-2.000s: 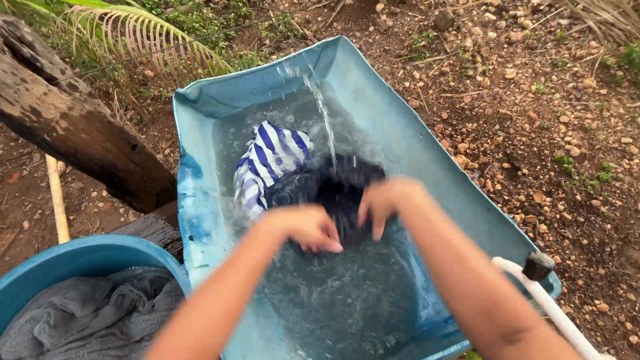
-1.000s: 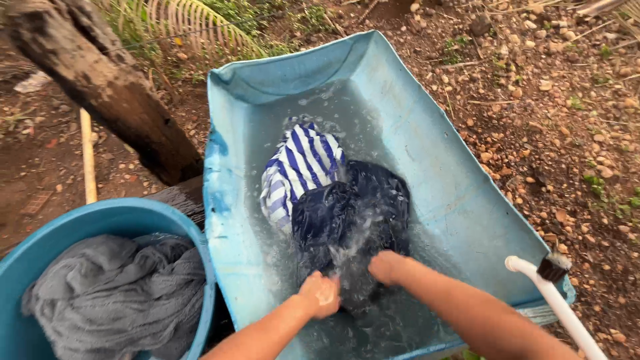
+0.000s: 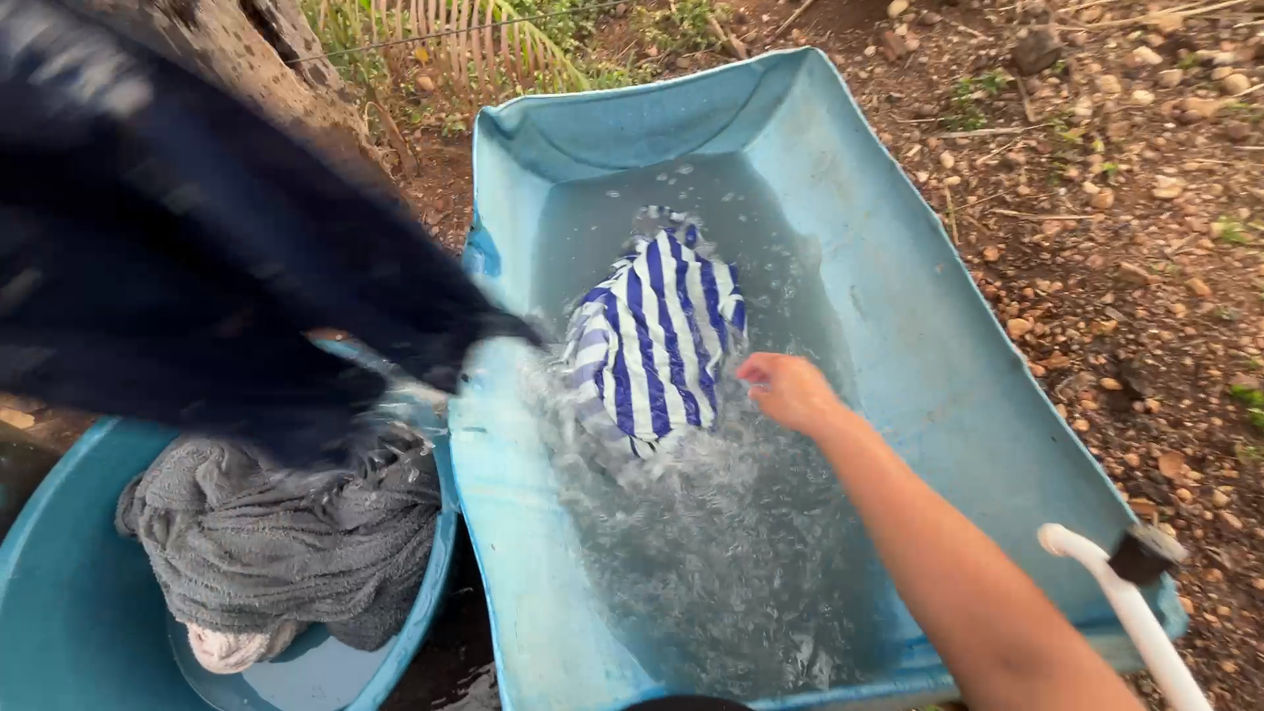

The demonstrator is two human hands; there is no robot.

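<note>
A dark navy garment (image 3: 207, 237), blurred by motion, hangs dripping at the upper left, partly over the round blue tub (image 3: 59, 504) and the edge of the blue basin (image 3: 968, 326). My left hand is not visible. My right hand (image 3: 790, 390) is over the basin water beside a blue-and-white striped cloth (image 3: 657, 341), its fingers curled; whether it touches the cloth is unclear. The striped cloth lies bunched in cloudy, rippling water. Inside the round tub are a grey towel-like cloth (image 3: 286, 543) and a pale pink cloth (image 3: 242, 644) below it.
A white pipe (image 3: 1126, 602) with a black fitting (image 3: 1145, 553) crosses the basin's lower right corner. Behind the garment stands a thick wooden post (image 3: 296, 89). Stony soil (image 3: 1136, 296) borders the basin on the right, with plants (image 3: 474, 39) beyond its far end.
The navy garment was in the basin water near both hands; it is now lifted out to the left above the round tub. My left hand has left the view.
</note>
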